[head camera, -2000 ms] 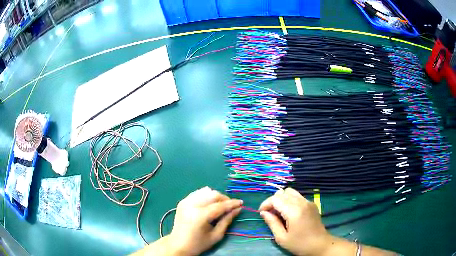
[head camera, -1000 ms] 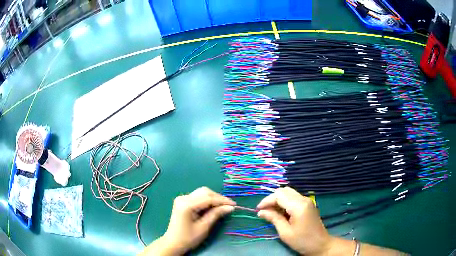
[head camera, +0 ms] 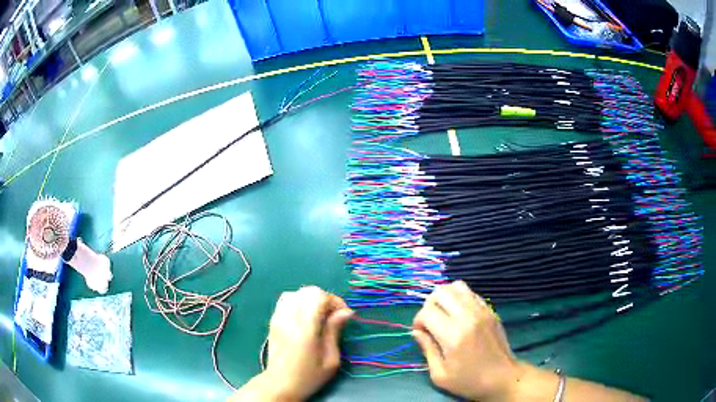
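Observation:
My left hand (head camera: 302, 339) is at the bottom centre, its fingertips closed on a thin red/pink core (head camera: 383, 323). My right hand (head camera: 465, 339) is to its right, its fingertips pinching the other end of this core. Green, blue and red cores (head camera: 385, 363) lie below, between the hands. Black multi-core cables (head camera: 561, 340) run from behind my right hand to the right. Just above the hands lies a wide row of black cables (head camera: 526, 228) with coloured ends and white sleeves (head camera: 620, 286). The fingers hide the ends of the held core.
A tangled pinkish-brown wire (head camera: 161, 290) lies left of my left hand. Further left are a clear plastic bag (head camera: 100, 333), a mini fan (head camera: 49, 234) and a white sheet (head camera: 196, 169) with a cable across it. A blue bin (head camera: 361, 23) stands behind; a red tool (head camera: 675, 86) is at right.
My hands have moved slightly apart, and more of the red/pink core shows between them. The whole view has shifted slightly; the cable rows lie as before.

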